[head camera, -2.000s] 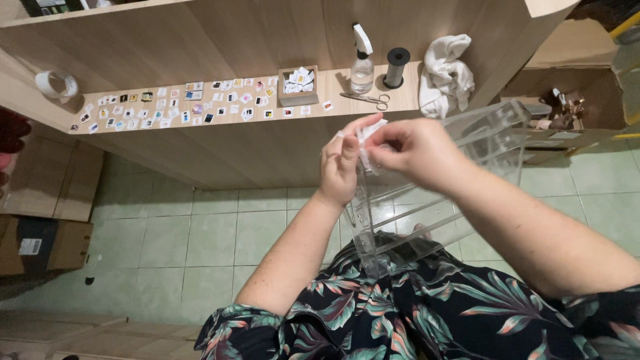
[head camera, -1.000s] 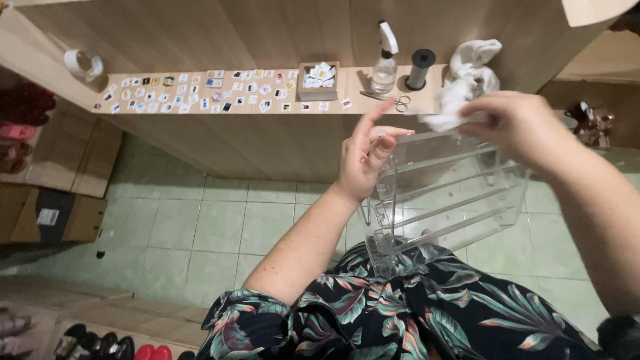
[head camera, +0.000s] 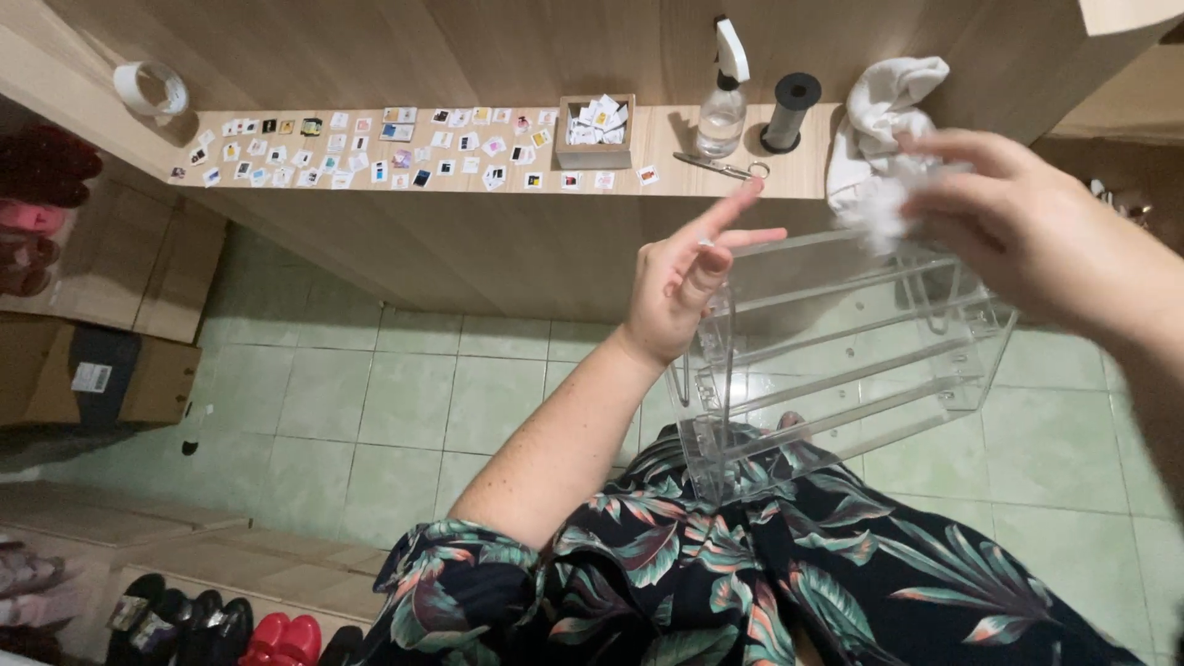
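A clear acrylic rack (head camera: 851, 361) with several slanted shelves rests against my lap. At its upper left corner is my left hand (head camera: 684, 277), fingers spread; the thumb side lies by the rack's edge. My right hand (head camera: 990, 203), blurred, pinches a white crumpled cloth or tissue (head camera: 879, 208) above the rack's upper right part. Behind that hand a white cloth (head camera: 888, 102) is bunched on the wooden ledge. Scissors (head camera: 717, 166), a clear spray bottle (head camera: 722, 116) and a spool (head camera: 789, 116) with black ends lie or stand just beyond my left fingertips.
Many small picture stickers or cards (head camera: 402, 159) are spread along the wooden ledge (head camera: 786, 180), beside a small wooden box (head camera: 595, 159) of more pieces. A tape roll (head camera: 153, 90) stands at the ledge's left end. Cardboard boxes (head camera: 166, 379) are at the left, shoes (head camera: 282, 638) at the lower left.
Both hands were together at the rack's upper left corner. My right hand has moved right with the white piece, and my left hand's fingers have spread.
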